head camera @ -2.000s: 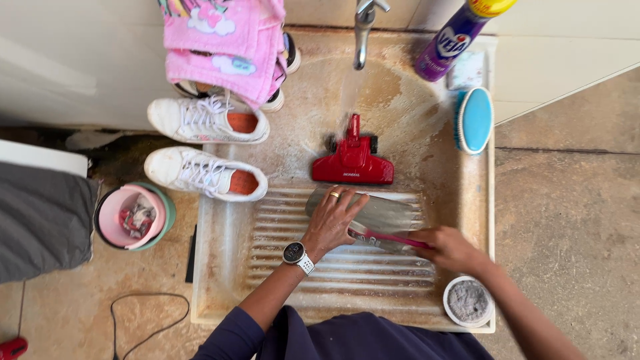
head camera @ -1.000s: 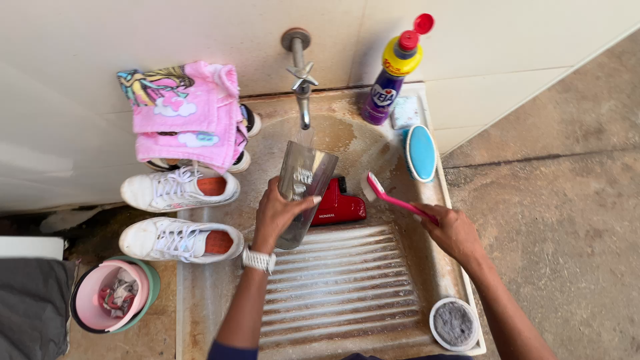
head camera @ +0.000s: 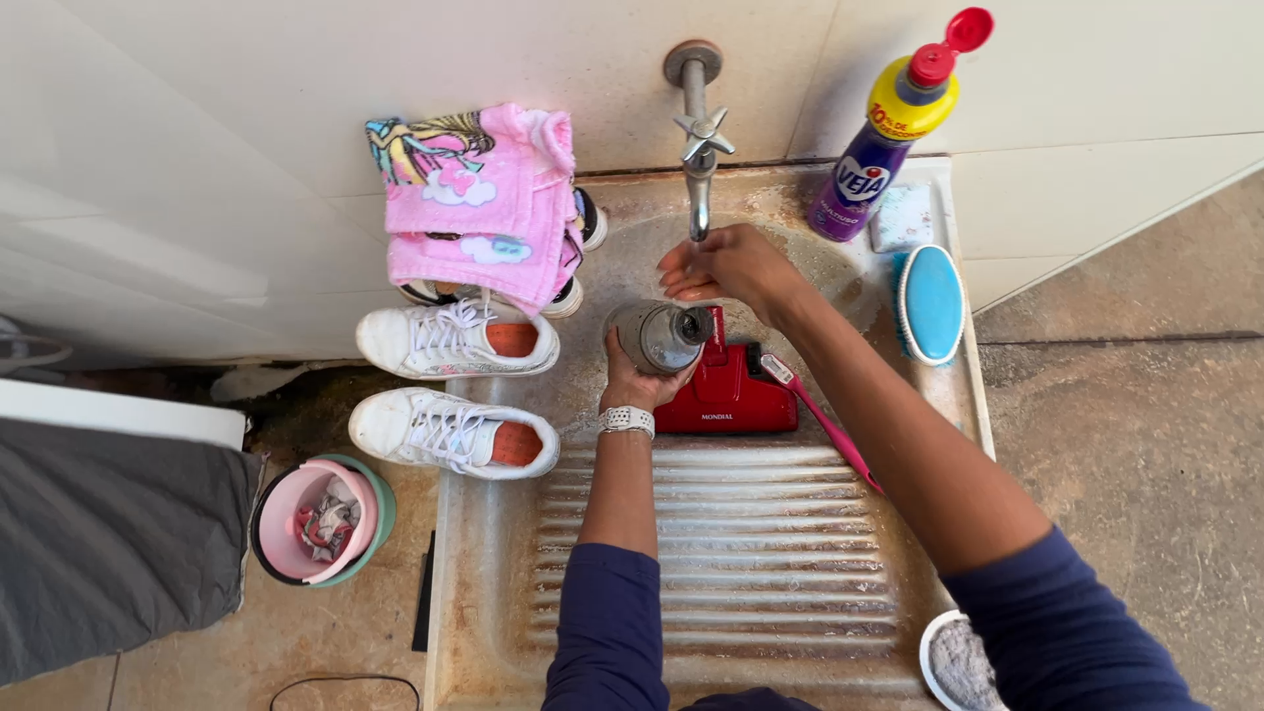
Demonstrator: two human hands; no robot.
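My left hand is wrapped around a greyish translucent container, its dark round neck tilted toward the right. Under the metal faucet, my right hand is empty, with its fingers slightly bent and spread. A red vacuum cleaner floor head lies in the sink basin just right of the container. Beside it a pink-handled brush rests aslant, partly behind my right forearm. Ridges of the washboard run below them.
White sneakers and a pink printed cloth line the sink's left side. A cleaner bottle, a soap bar and a blue scrub brush stand at the right rim. A bowl of grey matter sits lower right; nested buckets are on the floor.
The pink brush has left my right hand and lies beside the red floor head. My right hand has moved under the faucet. My left hand has turned the container so its neck shows.
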